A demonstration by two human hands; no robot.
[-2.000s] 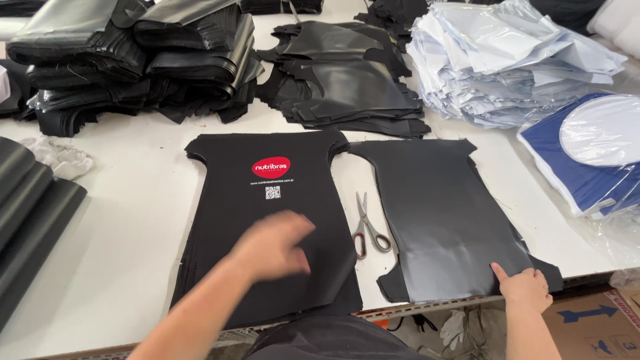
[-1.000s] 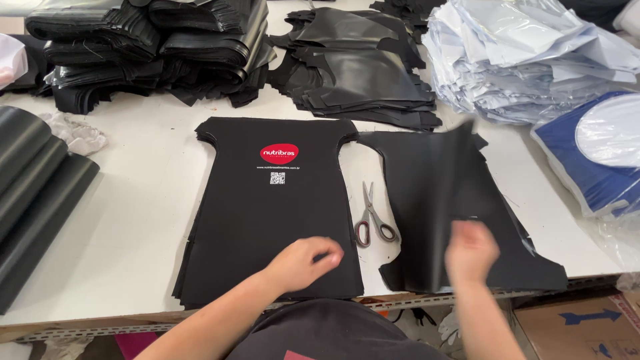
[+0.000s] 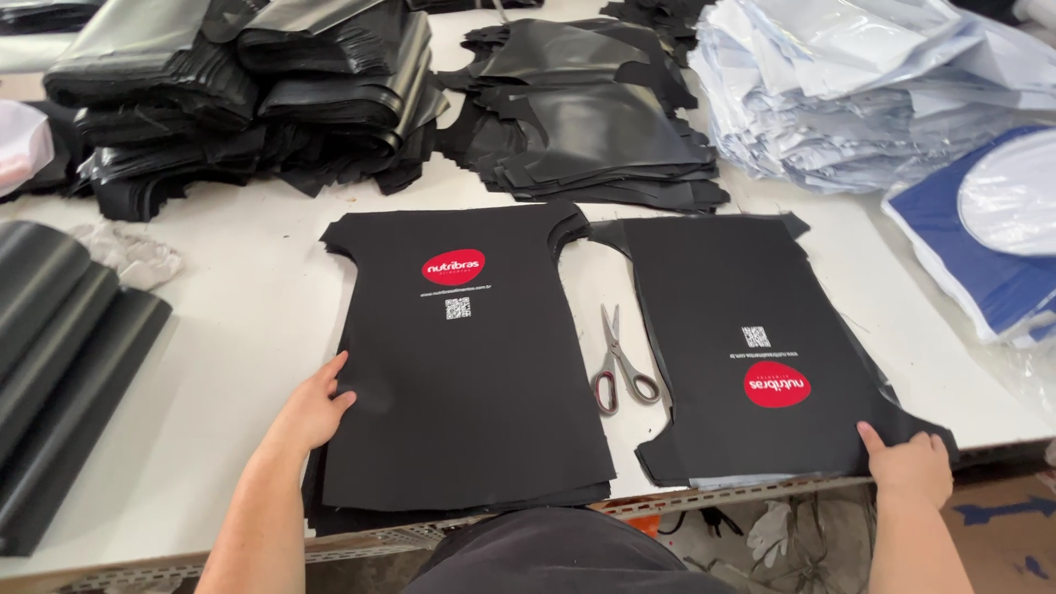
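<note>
A stack of cut black fabric panels (image 3: 462,396) lies at centre left, its top piece bearing a red oval print and a square code. My left hand (image 3: 318,406) touches the stack's left edge, fingers apart. To the right lies a second stack of black panels (image 3: 734,280), its printed top piece facing the other way round. At that stack's lower right corner rests my right hand (image 3: 907,462); whether it pinches the fabric is hard to tell. Scissors (image 3: 615,363) with grey and red handles lie between the stacks, blades slightly apart and pointing away.
Folded black material (image 3: 330,91) is piled at the back left, more black pieces (image 3: 577,132) at the back centre. Plastic-wrapped white material (image 3: 858,99) and a blue-and-white piece (image 3: 982,239) stand right. Black rolls (image 3: 66,363) lie left. The white table's front edge (image 3: 396,536) is near me.
The right stack's top showed a plain, shiny black face before; now a printed face is up. My left hand has moved to the left stack's left edge, my right hand to the right stack's lower corner.
</note>
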